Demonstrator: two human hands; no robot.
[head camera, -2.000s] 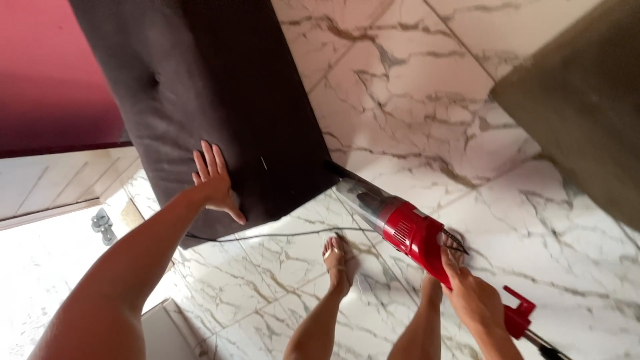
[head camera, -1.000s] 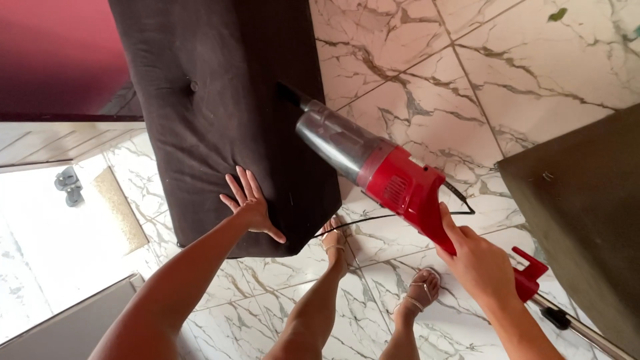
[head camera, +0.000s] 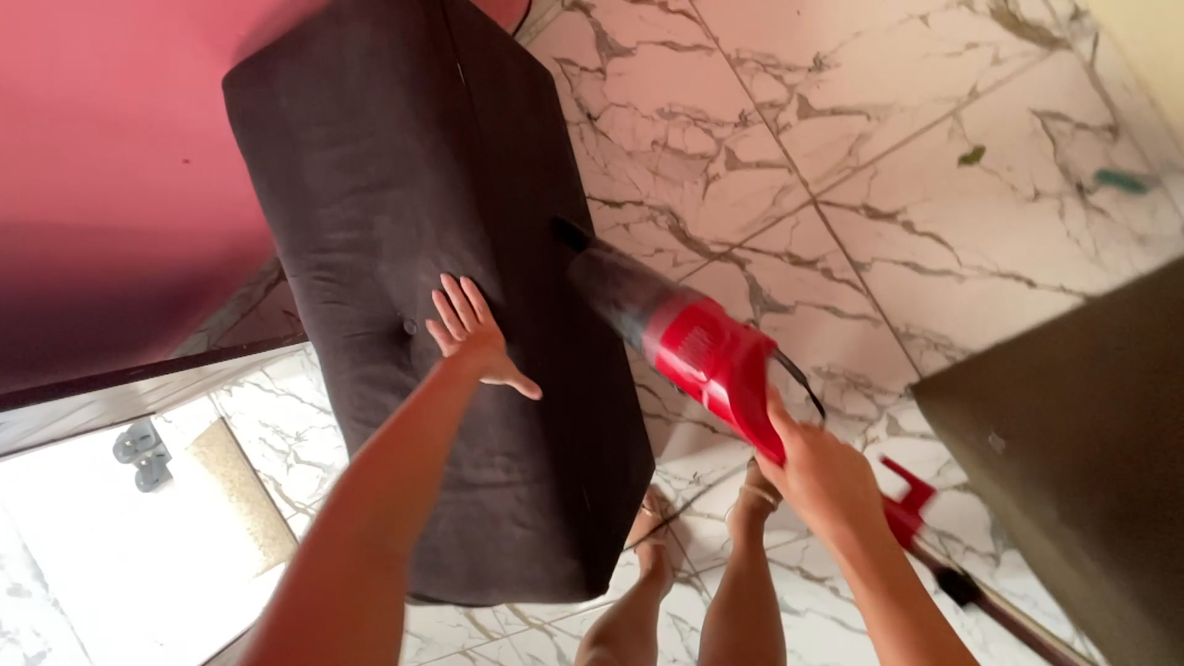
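My left hand (head camera: 476, 338) rests with fingers spread on the top of a dark upholstered ottoman bench (head camera: 388, 185), beside a tufted button. My right hand (head camera: 819, 467) grips the handle of a red handheld vacuum cleaner (head camera: 708, 356) with a clear, grayish dust cup. Its black nozzle (head camera: 572, 235) is at the side face of the bench; whether it touches the fabric is hard to tell. The black power cord (head camera: 803, 381) loops behind the vacuum and passes near my feet.
A brown upholstered piece (head camera: 1064, 435) stands at the right. Marble-patterned tiles (head camera: 740, 120) cover the floor, with small green bits (head camera: 971, 155) at the upper right. A pink wall (head camera: 120, 120) is at the left, above a doorway with a beige mat (head camera: 242, 499) and gray footwear (head camera: 143, 453).
The view has shifted along the bench. My left hand stays spread on the bench top, now near the button. The vacuum's nozzle has moved from near the bench's end to farther along its side.
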